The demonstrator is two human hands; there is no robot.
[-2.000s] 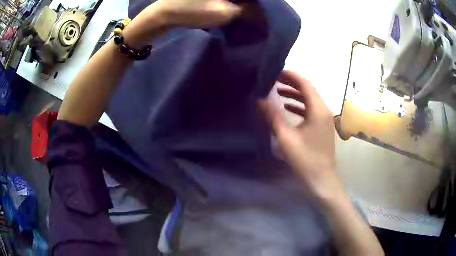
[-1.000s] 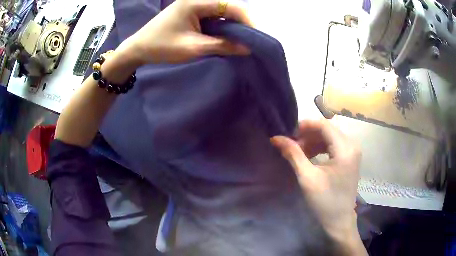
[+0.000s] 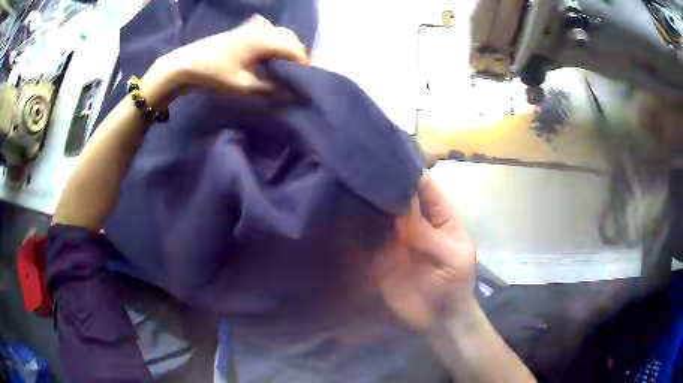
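The dark navy-purple garment (image 3: 262, 187) lies heaped over the table edge and the lap, with folds in its middle. My left hand (image 3: 232, 60), with a beaded bracelet at the wrist, grips the garment's upper edge; its fingertips are partly hidden in the cloth. My right hand (image 3: 427, 254) pinches the right end of the same folded edge between thumb and fingers. The edge is stretched between both hands, left of the sewing machine head (image 3: 517, 37). Paler grey cloth (image 3: 299, 351) hangs below on the lap, blurred, with a blue and white strip (image 3: 224, 351) beside it.
The yellowish worn bed plate (image 3: 494, 142) with a black speckled patch is right of the garment. Dark handles (image 3: 633, 202), blurred, lie at its right. A second machine (image 3: 30, 112) stands far left, a red container (image 3: 34, 275) below it. A blue basket (image 3: 651, 366) is bottom right.
The view has shifted right, so the machine and table sit further left. My right hand, apart from the edge earlier, now pinches it. The garment edge is spread flatter between both hands.
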